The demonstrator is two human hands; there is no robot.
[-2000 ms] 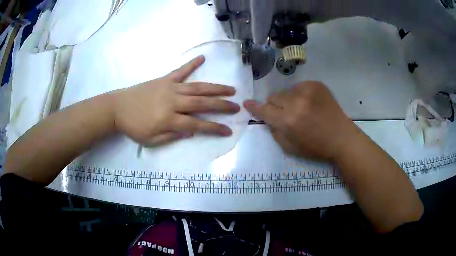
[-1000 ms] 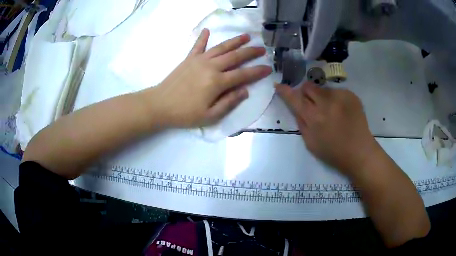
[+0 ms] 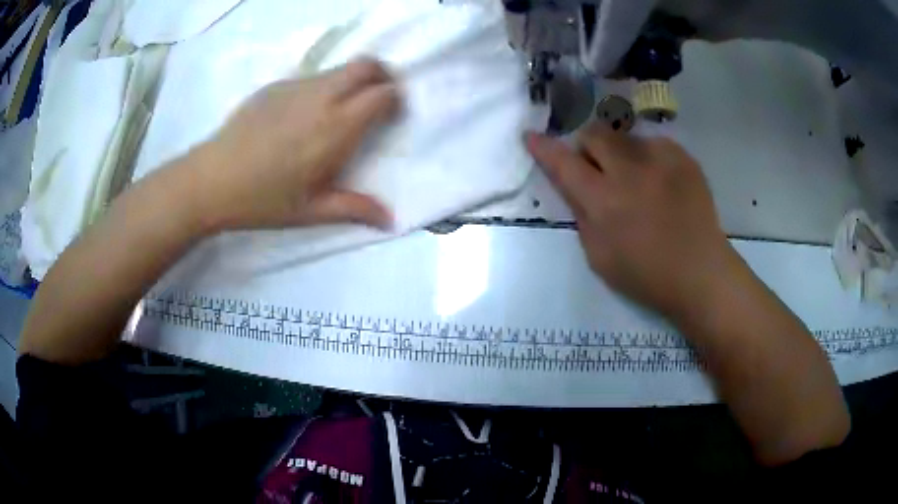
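A white fabric piece [image 3: 453,118] lies on the machine bed, its right edge beside the presser foot [image 3: 538,84]. The cloth is creased and spreads left under my left hand. My left hand [image 3: 305,148] is blurred, with curled fingers and the thumb apart on the cloth; whether it pinches the cloth cannot be told. My right hand [image 3: 630,197] is at the piece's right edge, just in front of the foot, with its index fingertip touching the edge and the other fingers curled.
The sewing machine head [image 3: 768,39] is at the upper right, with a cream ribbed knob [image 3: 654,99]. A crumpled scrap [image 3: 864,258] lies at the far right. A layered white stack [image 3: 79,148] is at the left. A printed ruler [image 3: 443,346] runs along the front edge.
My left hand has gone from spread flat on the cloth to curled, and has moved left. The cloth has turned and creased. My right hand stays beside the foot.
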